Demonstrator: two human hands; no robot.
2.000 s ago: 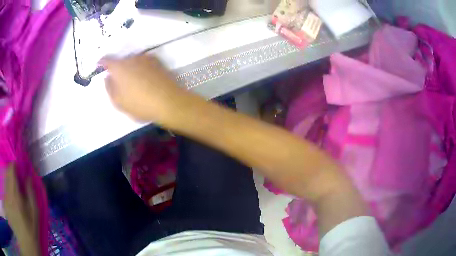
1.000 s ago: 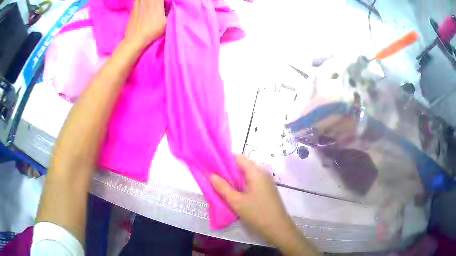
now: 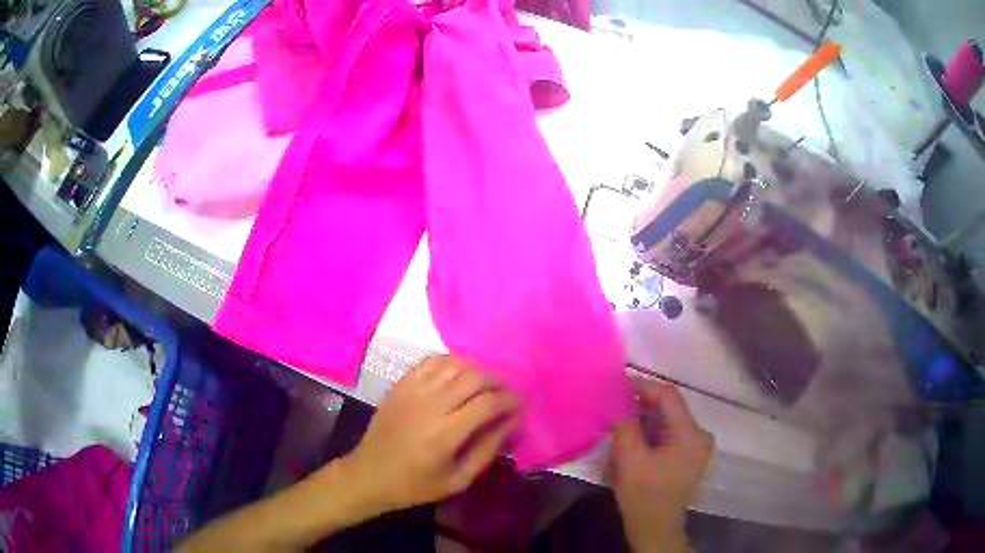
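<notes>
A hot-pink garment (image 3: 518,248) lies on the white table with two long narrow parts pointing toward me. My left hand (image 3: 443,432) pinches the lower left edge of the right-hand part, fingers curled. My right hand (image 3: 661,448) is at the lower right edge of the same part, with thumb and fingertips closed on the cloth. The open end hangs between my hands at the table's front edge. The other part (image 3: 313,281) lies flat to the left, untouched. The exact fingertip grips are partly hidden and blurred.
The sewing machine head (image 3: 745,205) and its needle area stand right of the garment. An orange-handled tool (image 3: 808,71) is behind it. Paler pink cloth (image 3: 216,146) lies at left, beside a blue-striped machine part (image 3: 186,81). A blue basket (image 3: 162,432) with pink cloth is at lower left.
My left hand has come down from the top of the garment to its near end. The near end is spread wider between both hands. The view has shifted, showing the basket.
</notes>
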